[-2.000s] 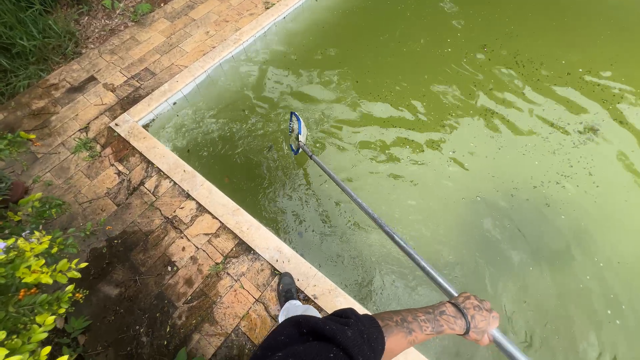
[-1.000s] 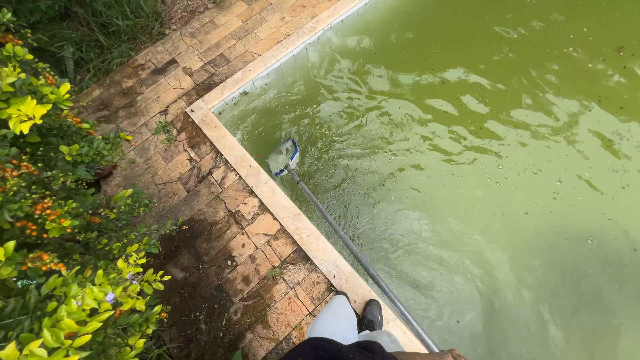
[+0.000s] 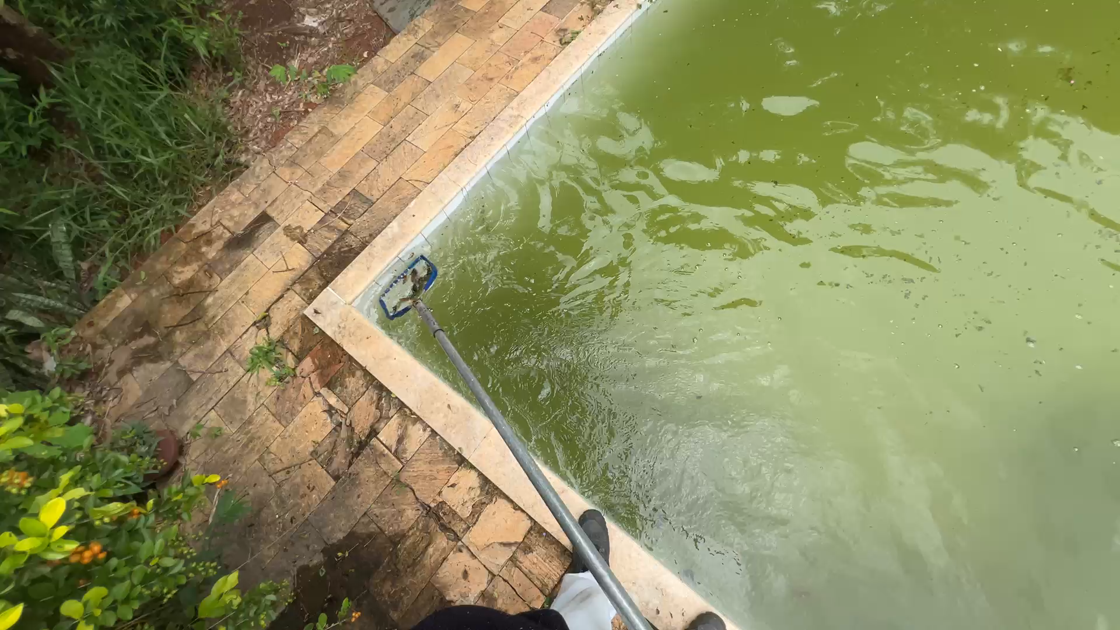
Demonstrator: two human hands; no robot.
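A pool skimmer net with a blue frame and dark debris in its mesh is at the inner corner of the pool, by the tiled wall. Its long metal pole runs down across the stone coping to the bottom edge of the view. Green, murky water with floating specks fills the pool and ripples near the net. At the pole's lower end only a sliver of skin shows, too little to tell which hand it is or how it grips. Otherwise both hands are out of view.
Pale coping borders the pool, with my dark shoes on it. Cracked, partly wet stone paving lies to the left. A leafy shrub with orange berries stands at lower left, tall grass at upper left.
The skimmer net has moved from the water further along the edge into the pool's corner. The tattooed forearm and hand seen on the pole two seconds ago have left the view.
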